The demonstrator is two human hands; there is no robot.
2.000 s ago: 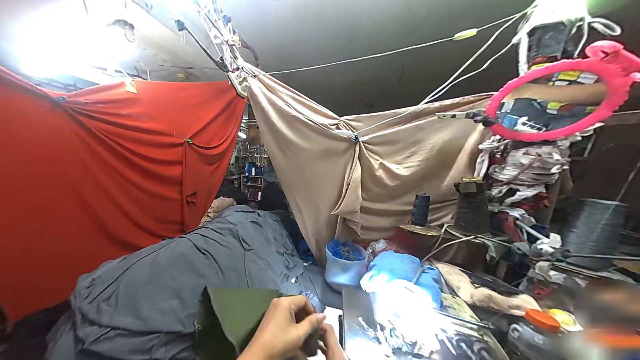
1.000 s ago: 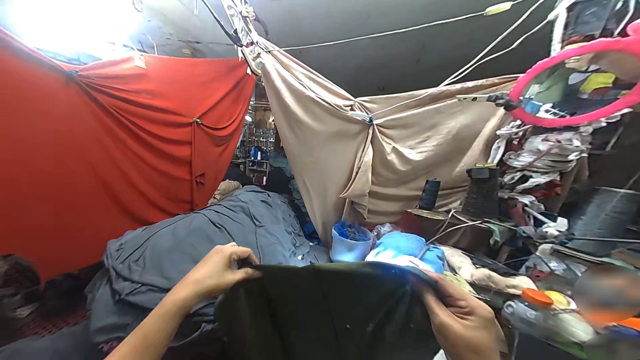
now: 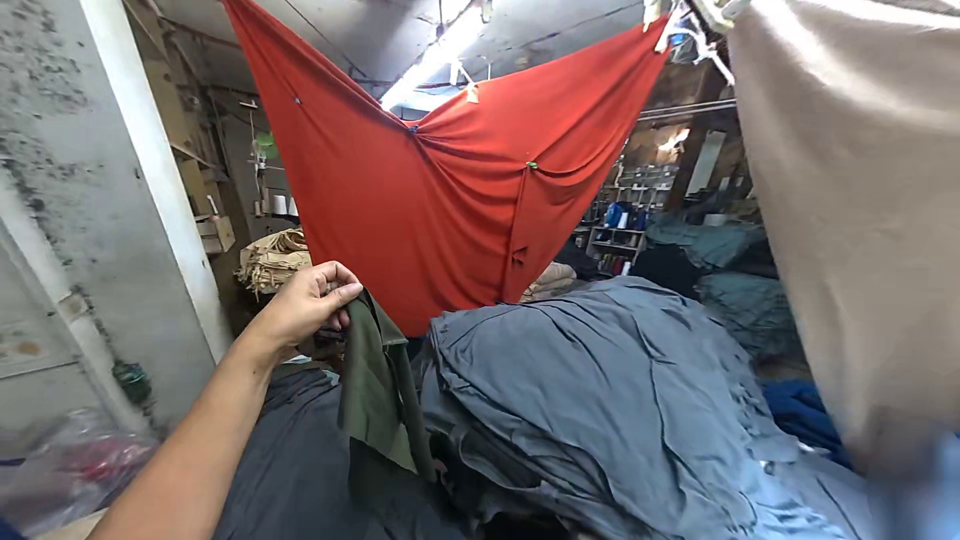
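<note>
Raised at the left of centre, my left hand (image 3: 319,307) pinches the corner of a dark green piece of fabric (image 3: 379,382) between thumb and fingers. The cloth hangs down in folds from that hand, and its lower part falls over dark grey fabric (image 3: 289,457). To the right of it lies a large heap of grey cloth pieces (image 3: 570,382). My right hand is out of the view.
A red cloth (image 3: 420,217) hangs behind the heap, and a beige cloth (image 3: 855,187) hangs at the right. Folded tan fabric (image 3: 274,259) is stacked behind my left hand. A grey wall (image 3: 97,187) and a clear plastic bag (image 3: 82,465) are at the left.
The view has swung strongly left. One second ago both hands held the green fabric spread between them; now it hangs from my left hand, and my right hand has left the view.
</note>
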